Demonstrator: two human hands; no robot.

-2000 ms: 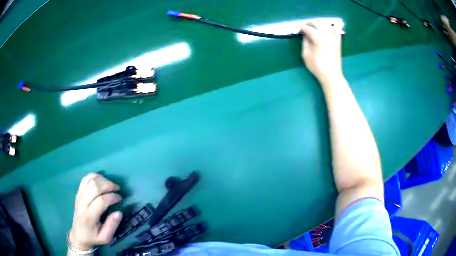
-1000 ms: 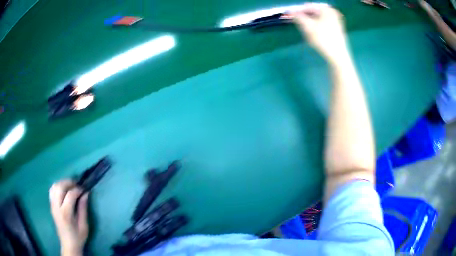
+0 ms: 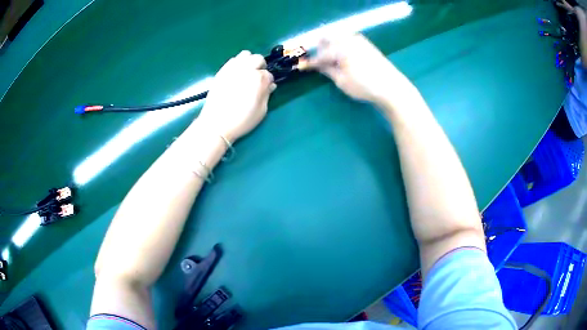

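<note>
A cable lead [image 3: 151, 106] with a blue plug lies along the dark green strip. Its bulky black end with two copper tips [image 3: 294, 58] lies between my hands. My left hand [image 3: 239, 90] grips the black part of this end from above. My right hand [image 3: 338, 64] is blurred, with its fingers at the copper tips; whether they pinch them cannot be told. Loose black shells [image 3: 209, 309] lie on the lighter green worktop near my body, one with a round pale spot.
Another partly assembled end [image 3: 56, 205] lies on the strip at the left. A black bag or tray [image 3: 29, 317] is at the lower left corner. Blue bins [image 3: 540, 274] stand below the table at right. Another person's hand [image 3: 568, 6] is near several leads at the upper right.
My left hand has moved from the shells near me up to the lead's end. My right hand and the lead now appear further left. The partly assembled end has shifted left and down.
</note>
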